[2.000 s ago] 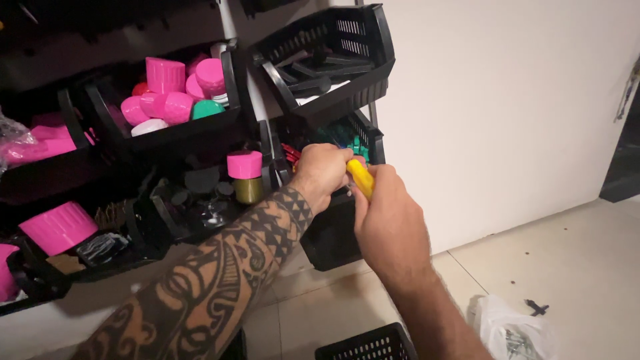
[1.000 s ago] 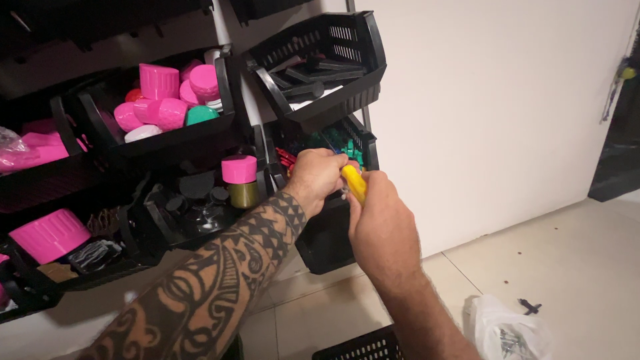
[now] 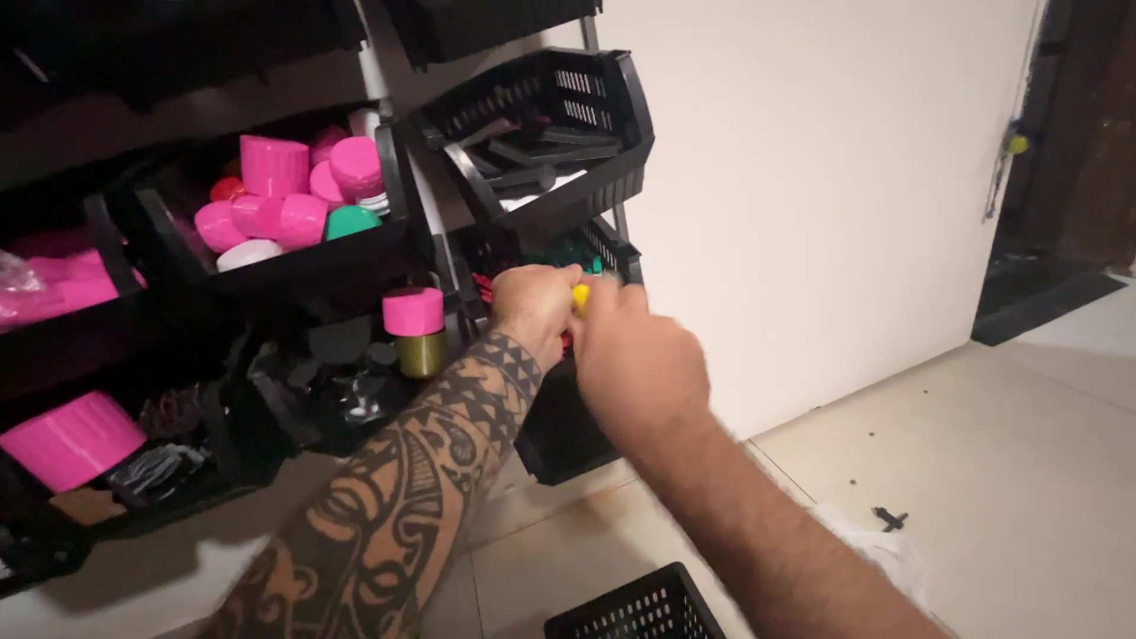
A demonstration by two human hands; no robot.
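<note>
My left hand (image 3: 535, 306), on the tattooed arm, is at the front of a black plastic bin (image 3: 630, 257) with red and green pieces in it. Against it, on the right, my right hand (image 3: 635, 355) closes around a small yellow object (image 3: 581, 298), of which only a bit shows between the two hands. The left hand's fingertips are hidden, so what it grips cannot be told. Green pieces (image 3: 593, 263) lie just behind the hands, and a few red ones show beside the left hand.
Above is a black bin (image 3: 612, 177) of black parts; at left, a bin (image 3: 302, 257) of pink, white and green caps. A pink-capped jar (image 3: 415, 328) stands below. A black basket (image 3: 635, 603) and a clear plastic bag (image 3: 874, 541) are on the tiled floor. A white wall (image 3: 799, 195) rises at right.
My right hand has turned and covers more of the yellow object, which showed more fully before. My left hand stays at the same bin.
</note>
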